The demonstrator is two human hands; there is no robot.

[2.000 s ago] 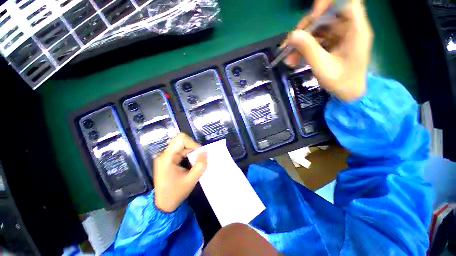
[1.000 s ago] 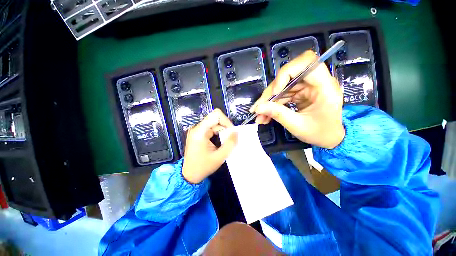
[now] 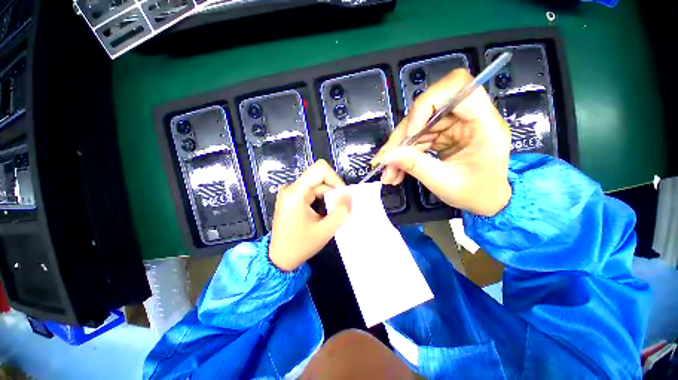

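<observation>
My left hand [image 3: 305, 215] pinches the top end of a white paper liner strip [image 3: 383, 260], which hangs down toward my lap. My right hand [image 3: 453, 148] holds thin metal tweezers [image 3: 444, 111] slantwise, their tip at the top edge of the strip. Whether the tip grips a tiny piece cannot be told. Behind the hands lies a black foam tray [image 3: 165, 141] with a row of phone housings, camera rings at the far end. The leftmost housing [image 3: 210, 167] shows fully. My hands partly cover the middle ones.
The tray lies on a green mat [image 3: 609, 111]. A grid-patterned sheet [image 3: 141, 22] and a dark slab [image 3: 275, 26] are at the back left. Dark stacked trays [image 3: 82, 171] stand at the left. A blue bin [image 3: 85, 329] is low at the left.
Since the oldest frame, my right hand with the tweezers has come from the tray's right end to the top of the strip. The view has shifted. Little differs from one second ago.
</observation>
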